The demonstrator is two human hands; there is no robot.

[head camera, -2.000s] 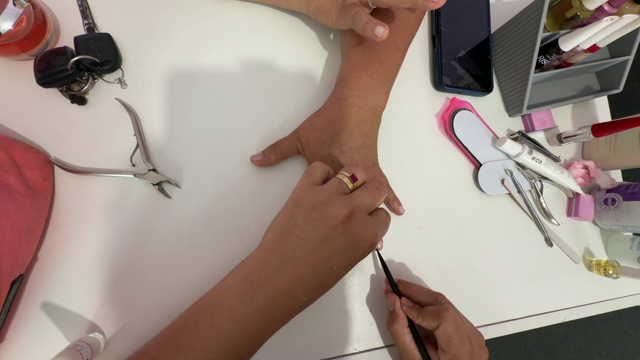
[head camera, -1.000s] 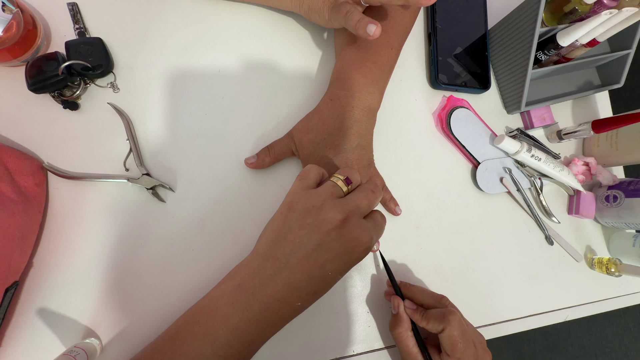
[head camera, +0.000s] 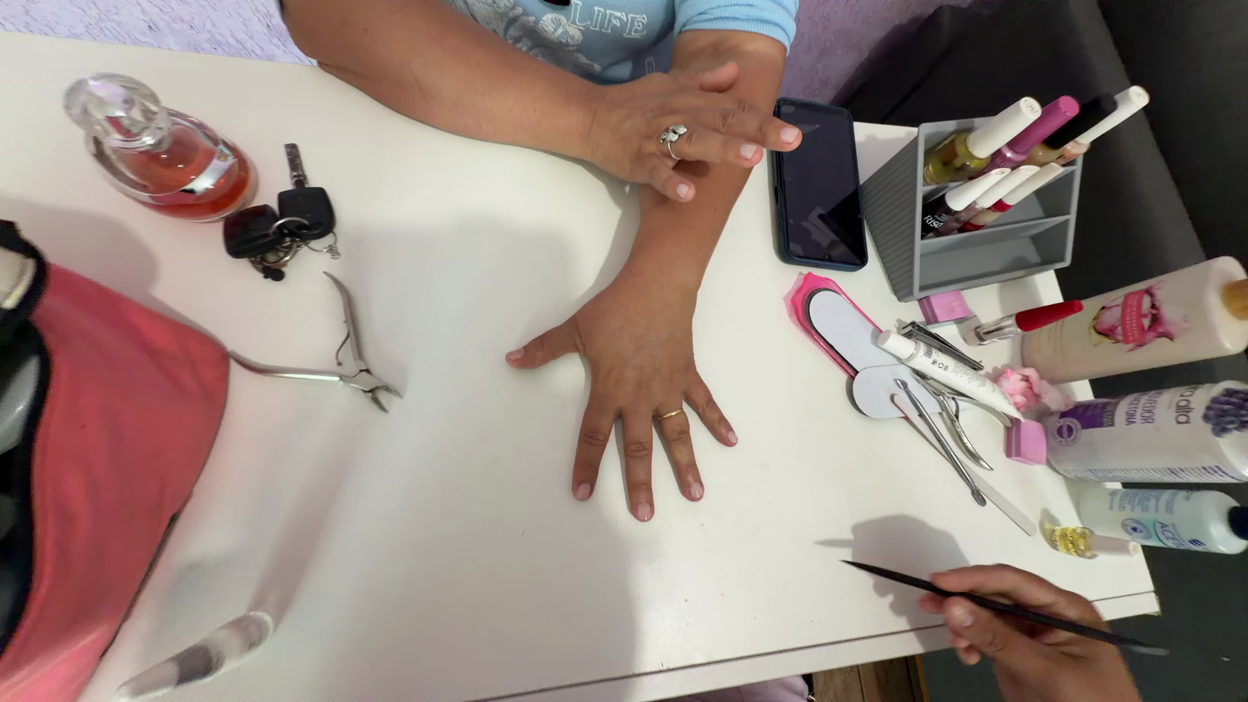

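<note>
Near the bottom right, my right hand holds a thin black stick with a pointed tip, which points left above the white table. My left hand is out of the frame. A person opposite has one hand lying palm down with fingers spread, a thin gold ring on one finger. That person's other hand, wearing a ring with a stone, is held over the forearm. Metal cuticle nippers lie open at the left. A nail file block, a white tube and a metal cuticle pusher lie at the right.
A phone lies beside a grey organizer of polish bottles. Lotion and remover bottles line the right edge. At the left are a perfume bottle, car keys, a pink-red bag and a clear bottle.
My left hand has let go of the person's fingers and left the view. My right hand has moved right, away from them, with the black stick. The person's other hand is now raised over the forearm.
</note>
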